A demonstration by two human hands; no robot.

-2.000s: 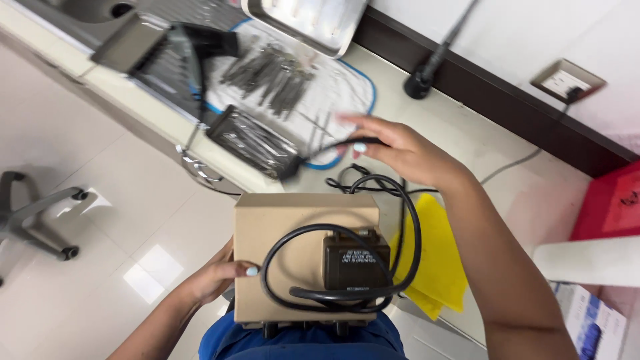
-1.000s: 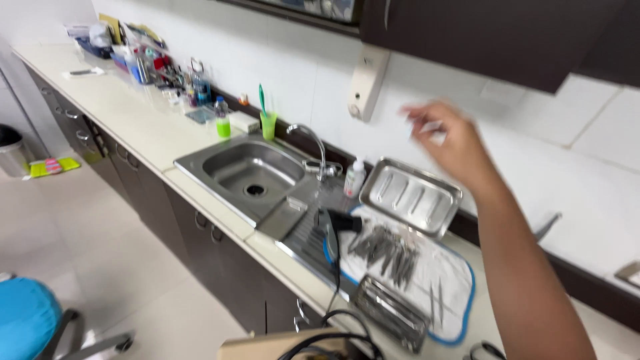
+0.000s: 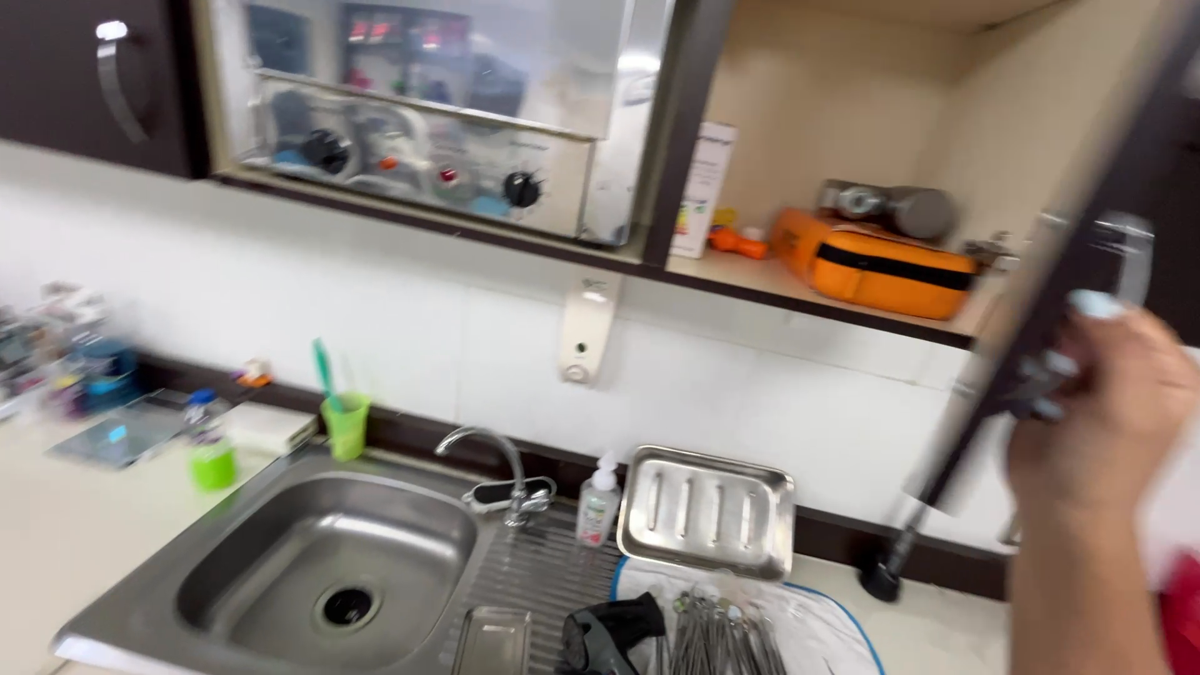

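My right hand (image 3: 1111,403) is at the right edge, blurred, with its fingers on the handle side of a dark cabinet door (image 3: 1059,244) that stands swung open. Behind the door, the wooden cabinet shelf (image 3: 731,281) holds an orange zippered case (image 3: 877,267) with a black stripe. A grey cylindrical thing (image 3: 919,214) rests on top of the case. Left of it are a small orange object (image 3: 738,242) and an upright white box (image 3: 703,192). My left hand is out of view.
Below are a steel sink (image 3: 328,562), a faucet (image 3: 511,469), a pump bottle (image 3: 597,502) and a steel tray (image 3: 708,511) leaning on the wall. Metal instruments (image 3: 722,637) and a hair dryer (image 3: 609,633) lie at the bottom. A soap dispenser (image 3: 589,328) hangs above.
The view has swung up from the box and counter to the wall cabinets. My right hand has gone from the black cable to the cabinet door, which now stands open. My left hand has left view.
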